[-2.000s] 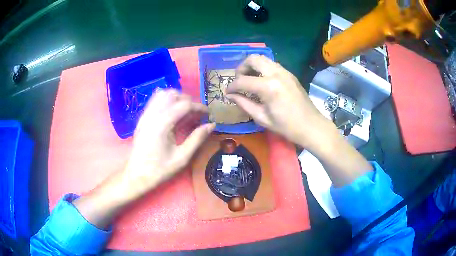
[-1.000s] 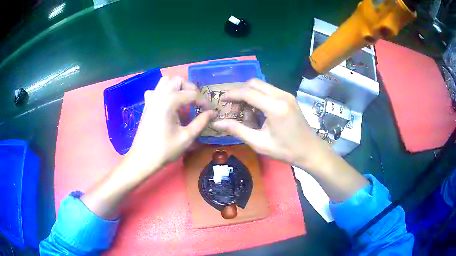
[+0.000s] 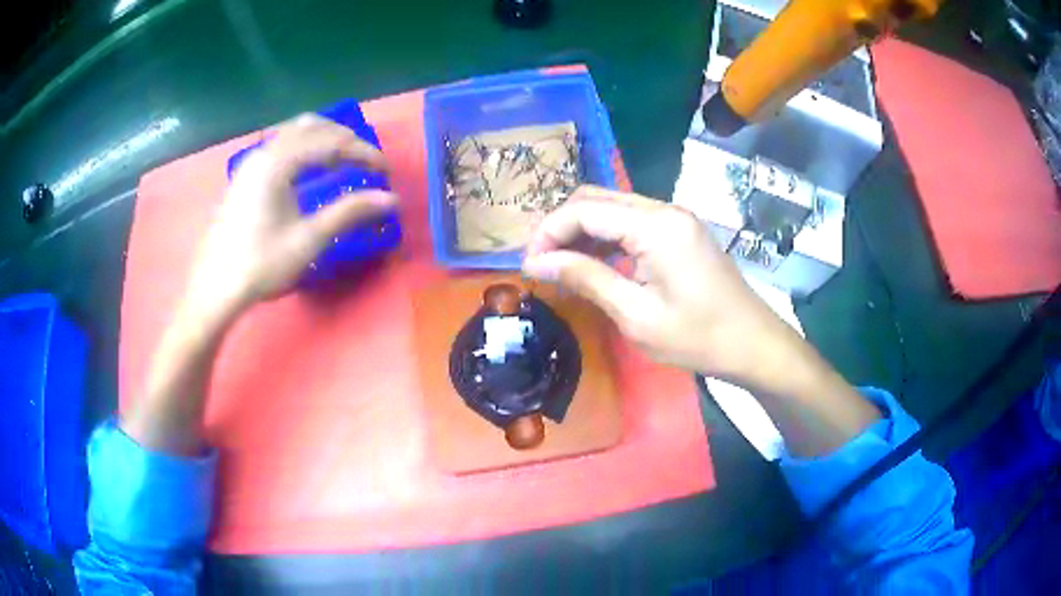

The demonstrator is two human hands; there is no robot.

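A round black housing [image 3: 515, 370] with a white block [image 3: 505, 336] on it sits in the tan-orange jig [image 3: 593, 408] between two brown knobs. My left hand [image 3: 291, 215] is over the dark blue bin [image 3: 355, 239], fingers apart, blurred, with nothing visible in it. My right hand [image 3: 634, 274] is just above and right of the housing, near the lower edge of the lighter blue bin [image 3: 440, 210]. Its thumb and fingertips are close together; whether they hold a small part cannot be seen. The lighter bin holds thin metal-ended leads [image 3: 512, 172].
A yellow-orange driver [image 3: 803, 58] hangs at upper right over the metal parts tray [image 3: 803, 175]. White paper [image 3: 745, 413] lies below the tray. A blue side bin [image 3: 41, 419] is at the left edge. Black housings stand at far left [image 3: 37, 203] and top centre [image 3: 521, 9].
My hands have parted. My left hand has moved left from above the lighter bin to the dark blue bin. My right hand now sits lower, nearer the jig. The view has shifted.
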